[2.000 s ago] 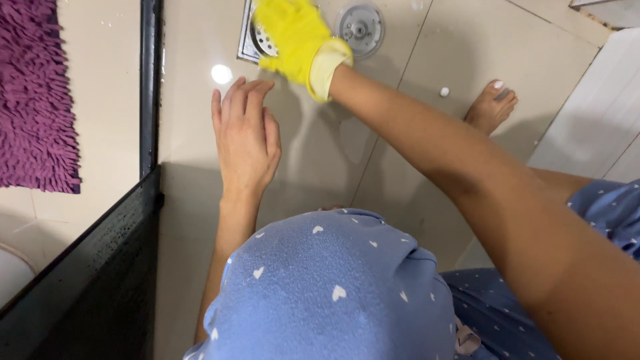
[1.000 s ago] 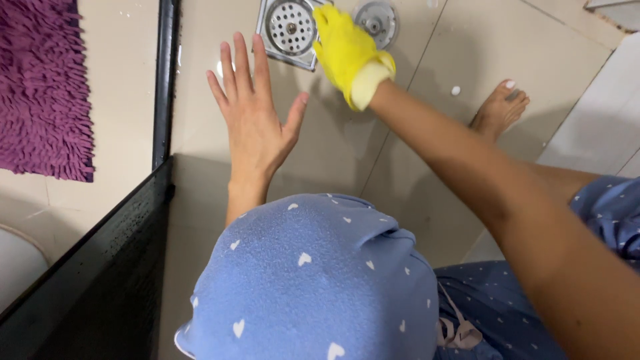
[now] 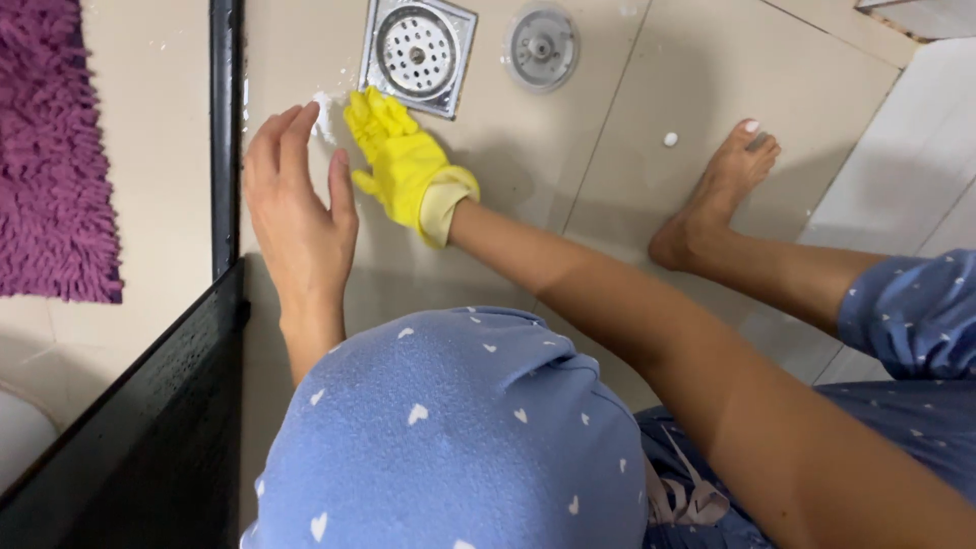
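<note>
My right hand (image 3: 400, 164) wears a yellow rubber glove with a pale cuff. Its fingers reach the lower left edge of a square metal floor drain (image 3: 448, 107), and nothing is seen in it. Bare and apart from the glove, my left hand (image 3: 301, 198) is just to its left, back up, fingers a little bent, with nothing visible in it. The drain's round perforated strainer (image 3: 418, 52) sits inside the square frame. To the right of the drain a round grey drain part (image 3: 541, 47) lies on the tiles.
A purple shaggy mat (image 3: 57, 168) lies at the left, beyond a black raised strip (image 3: 225, 137) and a dark wet panel (image 3: 145, 427). A small white round object (image 3: 670, 139) is on the floor near my bare foot (image 3: 720, 191). Water shines on tiles beside the drain.
My gloved right hand has moved from the drain's right side to its lower left edge. My left hand's spread fingers have drawn together and bent.
</note>
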